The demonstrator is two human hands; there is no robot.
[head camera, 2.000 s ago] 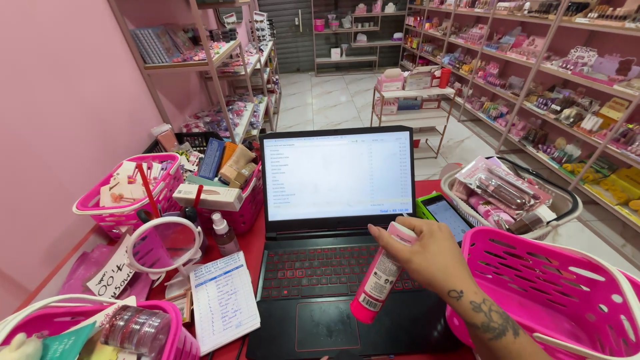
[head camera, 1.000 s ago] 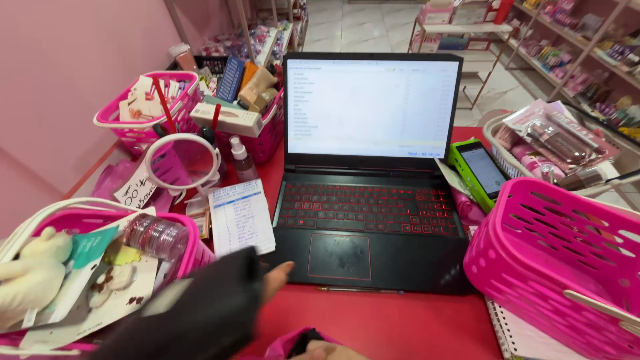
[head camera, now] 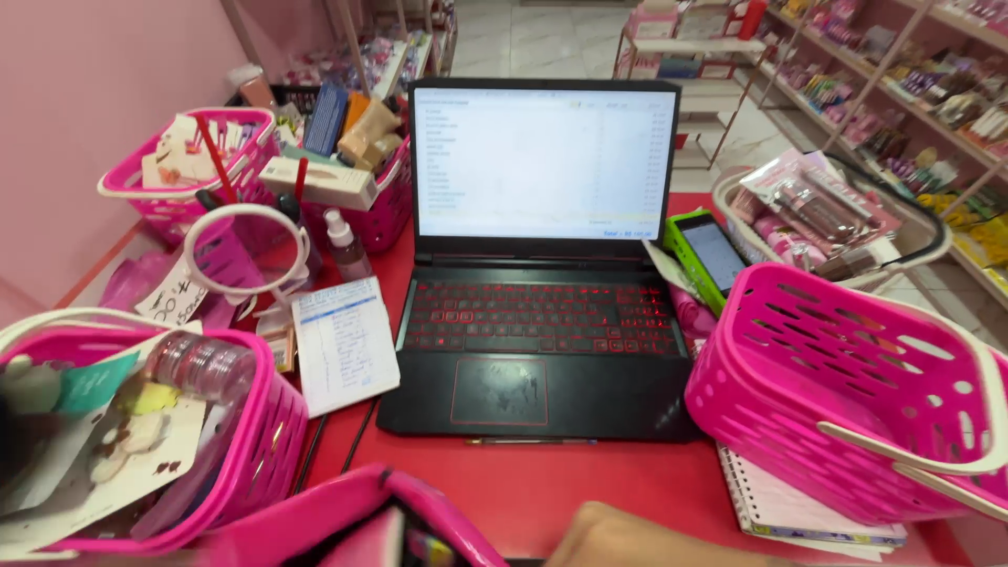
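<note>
My right hand (head camera: 606,535) shows at the bottom edge, blurred and partly cut off, just right of a pink bag or case (head camera: 417,512) whose dark opening faces up. Its fingers are not clear. My left hand cannot be made out; a dark blurred shape lies at the far left edge. Beside the bag on the left, a pink plastic basket (head camera: 276,425) holds carded goods and a stack of clear round jars (head camera: 201,366). In front stands a laptop (head camera: 543,394) with a lit screen and red-lit keys, a pen (head camera: 531,442) along its front edge.
A handwritten notepad (head camera: 346,346), a spray bottle (head camera: 345,244) and a round white-framed mirror (head camera: 246,250) stand left of the laptop. To its right are a phone (head camera: 713,252) in green, a pink basket (head camera: 835,402) over a spiral notebook (head camera: 795,504), and a basket of packaged goods (head camera: 929,248).
The pink tube my right hand held over the laptop two seconds ago is out of sight. The dark-sleeved arm seen one second ago has left the middle, and the pink bag shows more.
</note>
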